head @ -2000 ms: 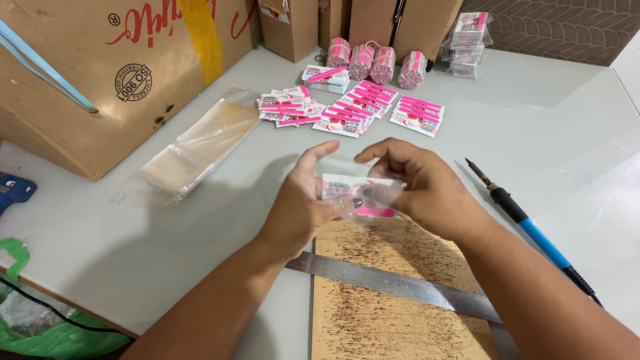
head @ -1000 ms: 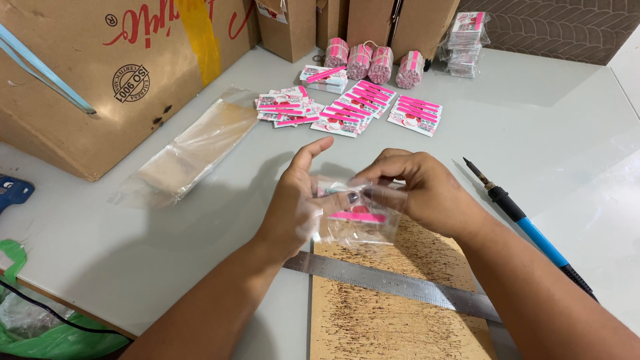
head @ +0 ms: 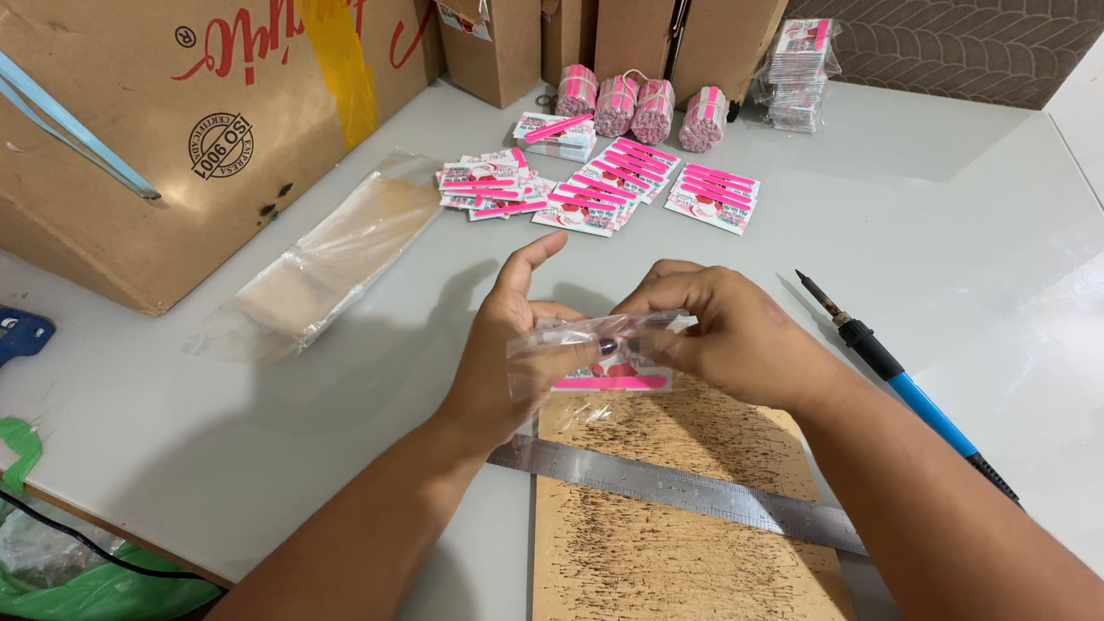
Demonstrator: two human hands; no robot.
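Between my hands is a clear plastic bag [head: 595, 404] around a printed card with a bright pink nail file [head: 611, 383] along its lower edge. My left hand [head: 517, 345] grips the bag's left side, thumb across the card and forefinger raised. My right hand [head: 720, 332] pinches the upper right of the bag; its fingertips are partly behind the film. Below them lies a scorched, scratched brown board [head: 673, 552] with a steel ruler [head: 690, 490] across it. Right of my right hand rests a soldering iron [head: 897, 388] with a blue handle.
Cards with pink files [head: 595, 190] lie fanned behind my hands, near banded file bundles [head: 653, 112] and a bagged card stack [head: 798, 78]. Clear bags [head: 336, 259] lie left, beside a large cardboard box [head: 121, 172]. A green plastic bag [head: 103, 586] is at lower left.
The film, spread lower over the card a second ago, is now drawn up around its top edge. Both hands stay at the bag.
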